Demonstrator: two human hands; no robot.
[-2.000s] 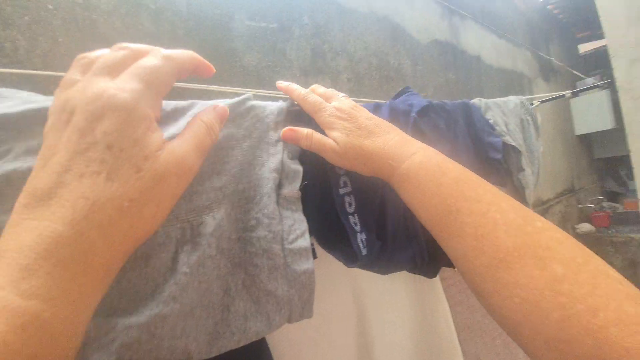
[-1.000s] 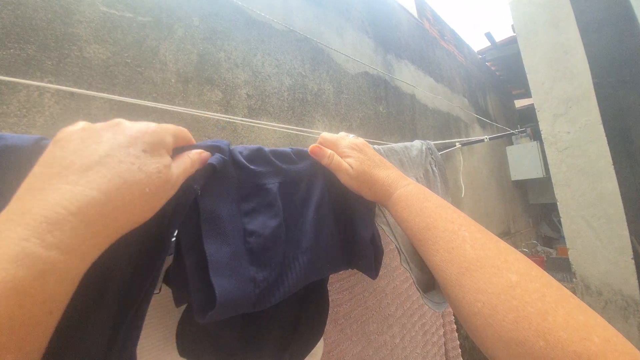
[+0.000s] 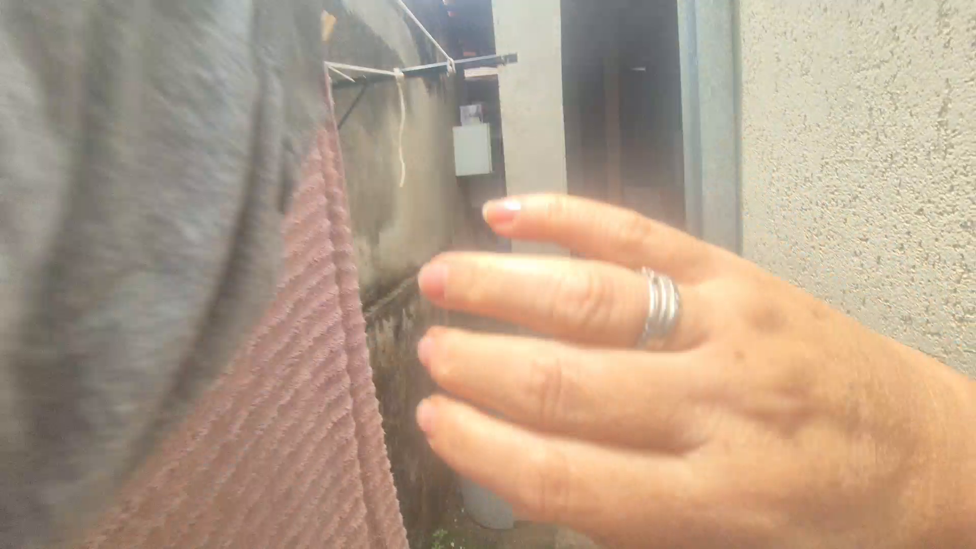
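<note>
My right hand (image 3: 610,343), with silver-coloured rings on one finger, is held up at the centre right. Its fingers are apart and point left, with nothing between them; the thumb is hidden. Grey fabric (image 3: 137,206), blurred and close to the camera, fills the left side. Behind it hangs a pink ribbed textile (image 3: 282,366), whose right edge is a little to the left of my fingertips. My left hand is out of view.
White clotheslines (image 3: 362,70) run to a metal bracket (image 3: 480,59), and a loose cord end (image 3: 402,137) dangles. A pale box (image 3: 473,149) is on the far wall. A pale pillar (image 3: 531,114) and a rough textured wall (image 3: 854,137) stand on the right.
My right hand has come off the navy garment it touched on the line a second ago. My left hand has left the view. The view has swung right, and grey fabric is now close on the left.
</note>
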